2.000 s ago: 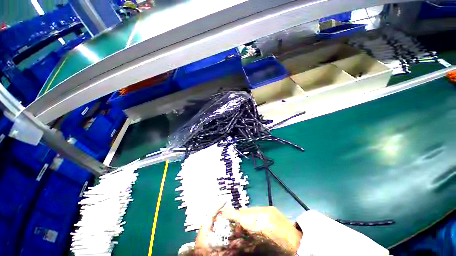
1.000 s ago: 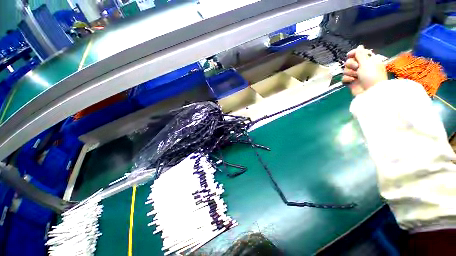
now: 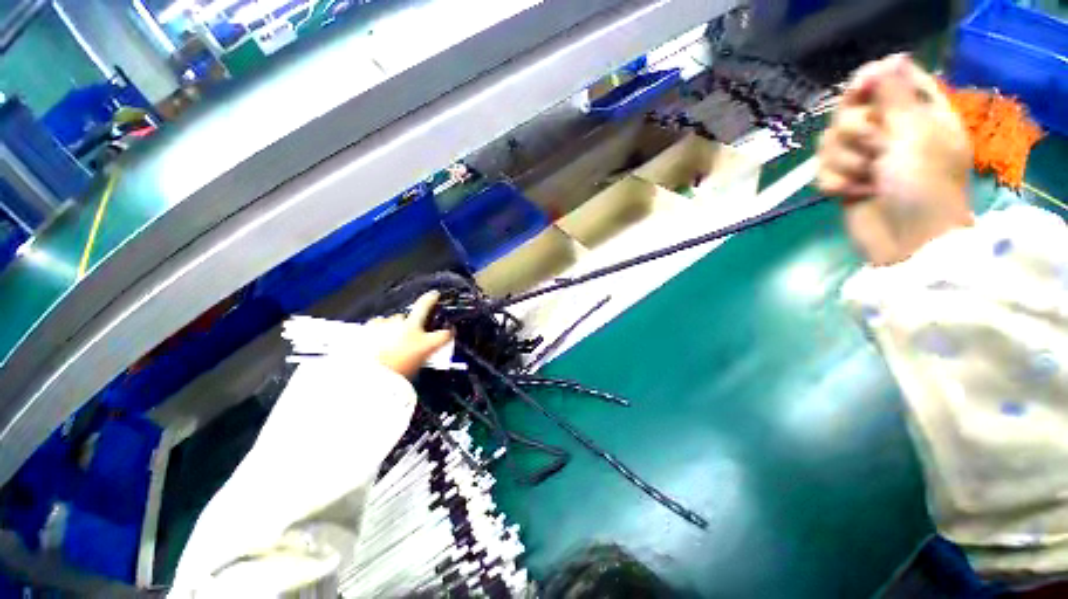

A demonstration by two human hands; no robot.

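Observation:
My right hand (image 3: 896, 158), slightly blurred, is closed on one end of a long black tubing strand (image 3: 668, 248) at the upper right. The strand runs taut down left to the tangled black heap (image 3: 486, 339). My left hand (image 3: 410, 339) is on the heap's left side, with several white tubes (image 3: 322, 337) held in it; its fingertips are partly hidden among the black strands. White joined pieces with black bands (image 3: 451, 515) lie in a row below, partly covered by my left sleeve. Loose black strands (image 3: 621, 468) extend onto the green surface.
A cream divided tray (image 3: 609, 211) and a small blue bin (image 3: 494, 225) stand behind the heap. More banded pieces (image 3: 750, 100) lie at the back. An orange bundle (image 3: 995, 135) and a blue bin (image 3: 1019, 53) are at the upper right. A pale metal frame (image 3: 351, 176) crosses above.
My left hand has come into view at the heap with white tubes. My right hand stays at the upper right, with the strand still stretched. The view has shifted, and the loose white pile is out of sight.

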